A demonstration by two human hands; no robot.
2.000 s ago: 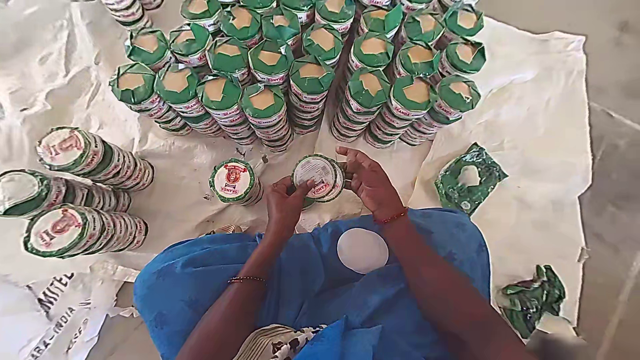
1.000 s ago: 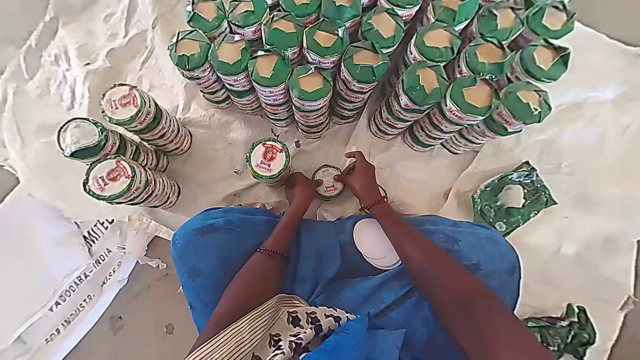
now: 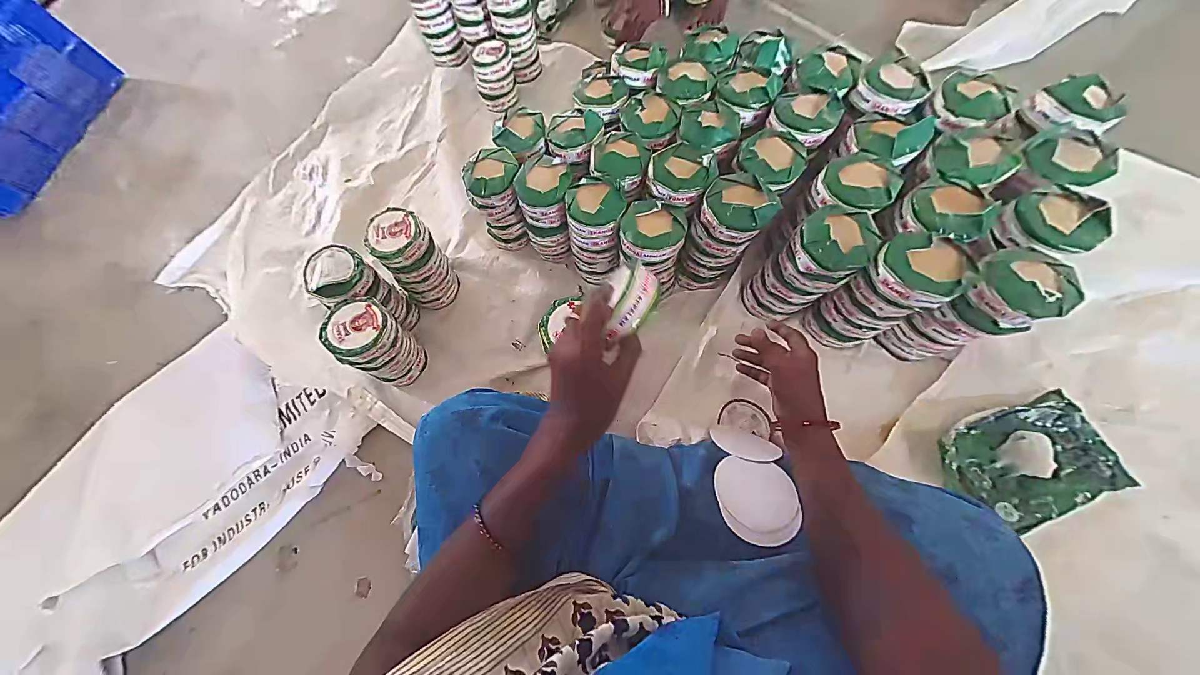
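Observation:
My left hand (image 3: 592, 361) grips a round, green-and-white wrapped package (image 3: 634, 298) by its side, tilted, above another labelled round package (image 3: 560, 322) on the sheet. My right hand (image 3: 783, 366) is raised to the right with its fingers apart and nothing in them. Below it, a small round dish or lid (image 3: 743, 418) lies at the edge of my lap, partly under a white disc. More white paper-like discs (image 3: 757, 502) lie on the blue cloth over my lap. Several stacks of round packages (image 3: 361, 325) stand at the left.
Many stacks with green folded wrapper tops (image 3: 654, 225) stand ahead on the pale sheet (image 3: 450, 375). A smeared green wrapper with a white lump (image 3: 1027, 455) lies at right. A blue crate-like object (image 3: 47, 94) is at upper left. A person's feet (image 3: 633, 19) show at the top.
Both hands were together at a round package in front of my lap. Now they are apart, with the left lifting a package and the right free. The view has shifted and takes in more floor.

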